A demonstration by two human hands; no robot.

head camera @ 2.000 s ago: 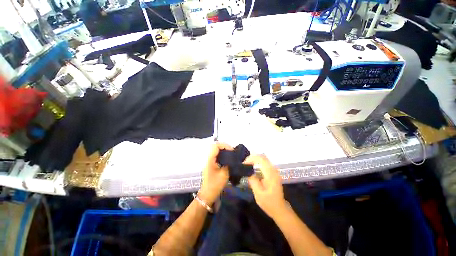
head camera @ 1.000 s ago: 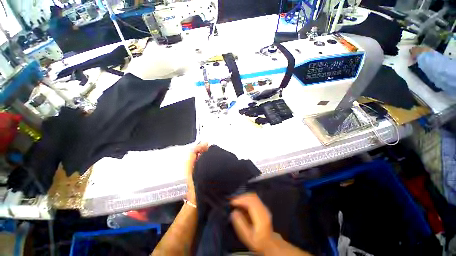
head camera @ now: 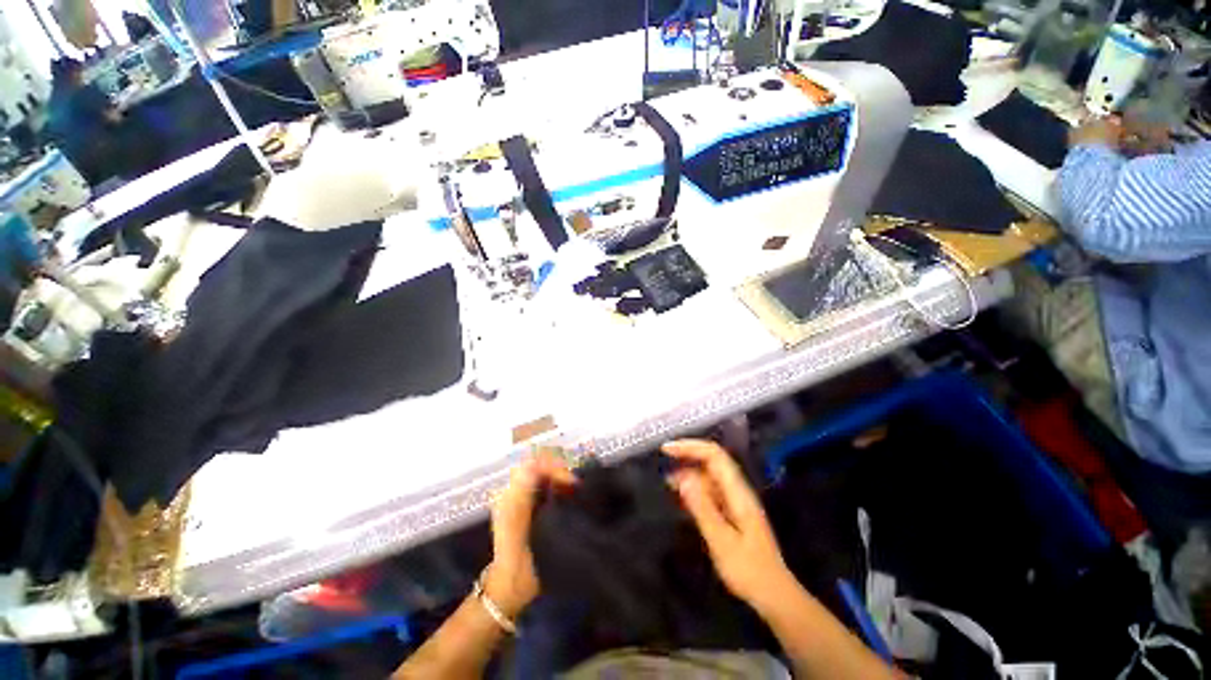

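A black garment panel (head camera: pixel 618 511) hangs between my hands over the lap, its top edge at the table's front edge. Its lower outline is lost against the dark lap. My left hand (head camera: pixel 521 525), with a bracelet at the wrist, pinches its left side at the fingertips. My right hand (head camera: pixel 724 518) has thumb and fingers at its upper right corner and appears to pinch it. The fingertips are partly lost against the black cloth.
Stacked black panels (head camera: pixel 266 352) lie left of the white sewing machine (head camera: pixel 757 173). Small black pieces (head camera: pixel 664 279) lie under its arm, a plastic-covered insert (head camera: pixel 823 292) to the right. Blue crates (head camera: pixel 983 399) stand below. A person's striped sleeve (head camera: pixel 1129 199) is at the right.
The view has turned right. The black cloth, earlier bunched in both hands, then draped over my left hand, now hangs spread between both. A small brown piece and a dark scrap now show on the table.
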